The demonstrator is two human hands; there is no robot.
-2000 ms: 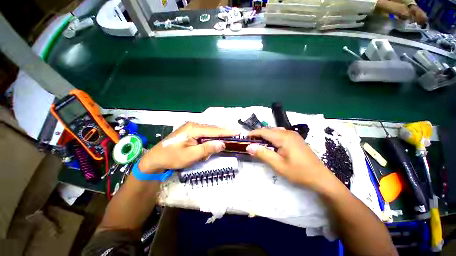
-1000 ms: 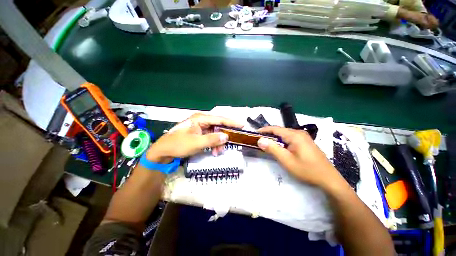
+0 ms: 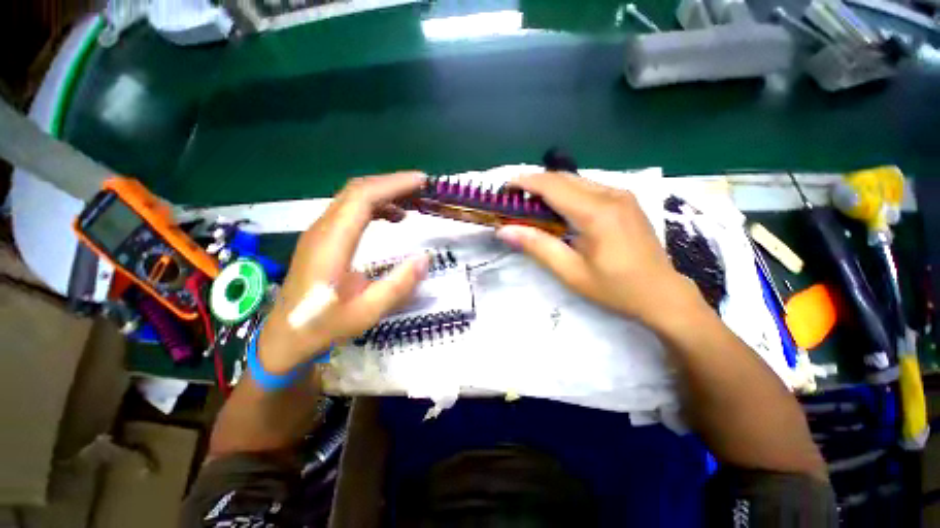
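A dark bristle strip with magenta teeth lies along the top of an amber-orange bar, lifted above the white cloth. My right hand grips their right end, thumb in front and fingers behind. My left hand has its fingertips at their left end, with its thumb apart and lower, over the barrel. The silver-grey barrel lies on the cloth with black bristles on its near and far sides; my left hand partly hides it.
A multimeter and a solder wire reel lie left. Small black parts, an orange scraper, a long black tool and a yellow-headed hammer are right. The green conveyor carries a pale housing.
The strip and bar have tilted so the magenta teeth show on top. My left thumb has come off the bar and moved down. The view has shifted down.
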